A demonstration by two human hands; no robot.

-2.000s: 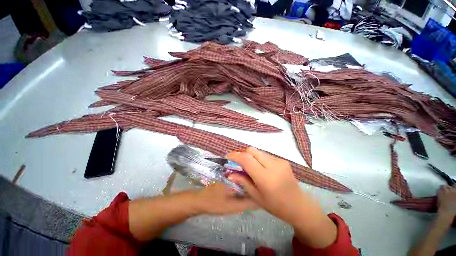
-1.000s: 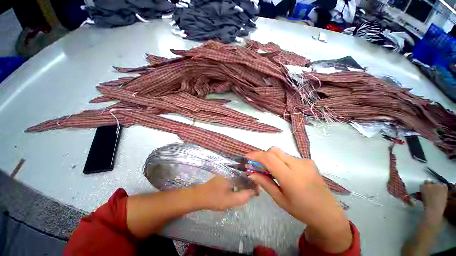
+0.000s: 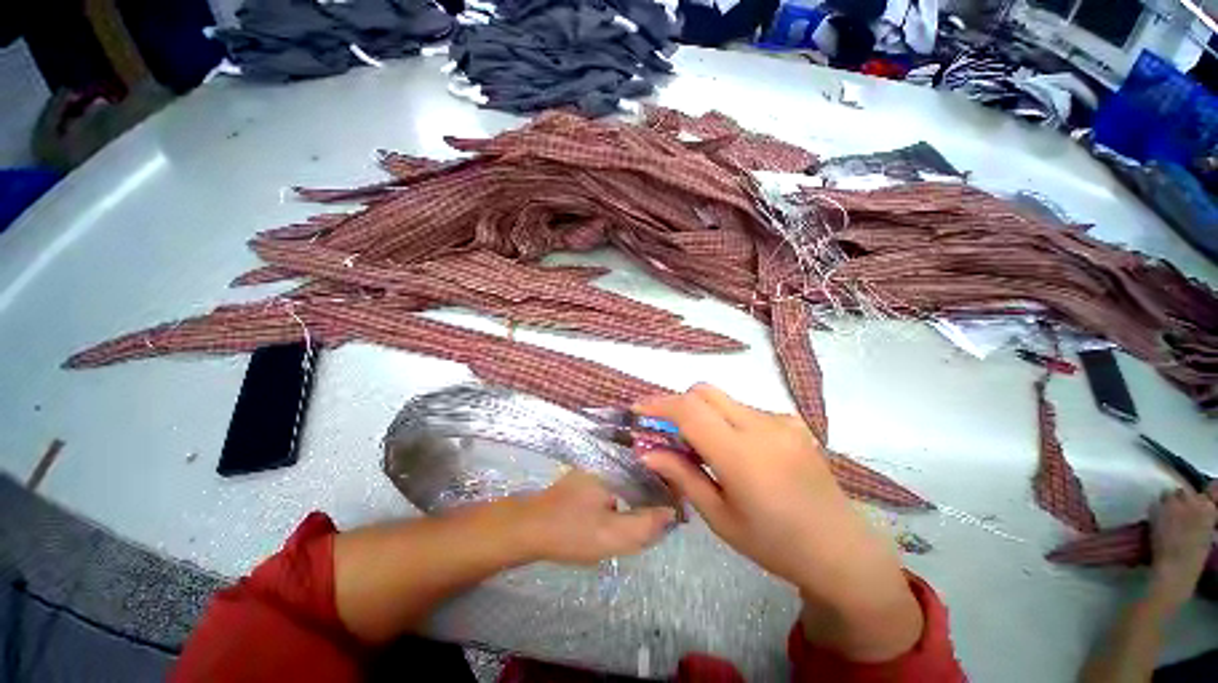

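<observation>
A silver-grey coil of wire stands as a wide ring near the table's front edge. My left hand grips the coil's lower right side, fingers closed on the wire. My right hand holds small snips with red and blue handles against the coil's upper right side; the palm hides part of them. A long rust-brown checked strip lies just behind the coil, its pointed right end beyond my right hand.
A large heap of checked strips spans the table. A black phone lies left. At right, a neighbour's hand is on a strip, near another phone. Dark garment bundles lie at the back.
The coil, blurred and narrow two seconds ago, now shows as a wide ring. My right hand with the snips moved right, then slightly back left. The neighbour's hand has shifted.
</observation>
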